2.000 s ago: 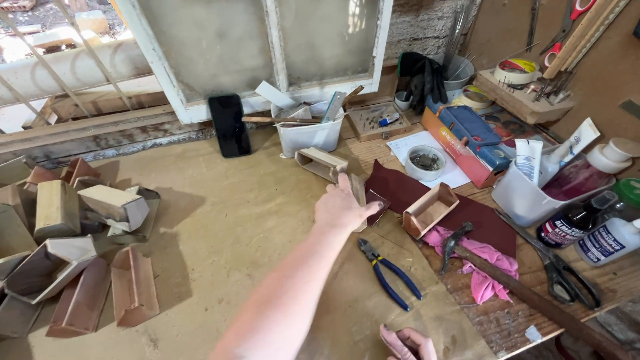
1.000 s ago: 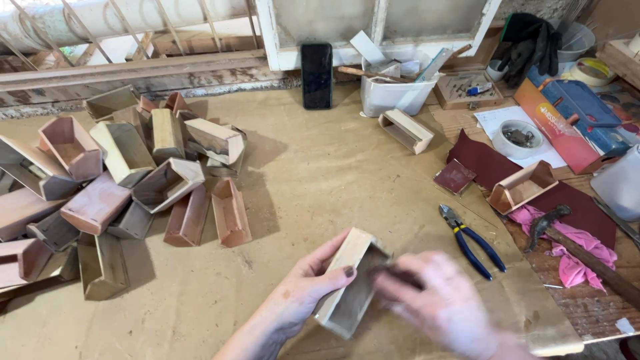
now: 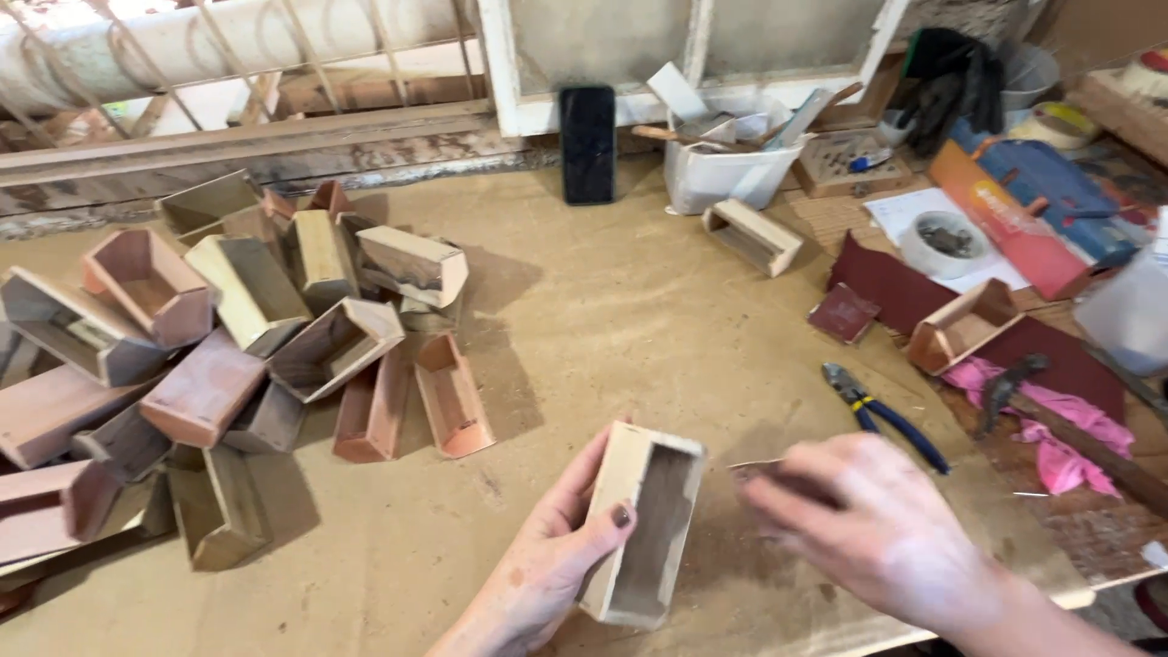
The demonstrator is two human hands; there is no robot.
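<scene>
A small open wooden box is gripped in my left hand, its hollow side turned up and to the right, my thumb on its near edge. To the right of the box, apart from it, my right hand is blurred; its fingers pinch a thin, flat piece, probably sandpaper, mostly hidden by them. Diagonal-cutting pliers with blue handles lie just beyond my right hand. Another small wooden box lies farther back, near a white plastic tub.
Several wooden boxes are piled at left. A phone leans by the window frame. At right are dark red sheet material, a reddish wooden box, a hammer on pink cloth, and a white dish of small pieces.
Two seconds ago my right hand was empty-looking near the bench front and my left reached toward the boxes at the back. Now my left holds a box; my right has moved off it since one second ago.
</scene>
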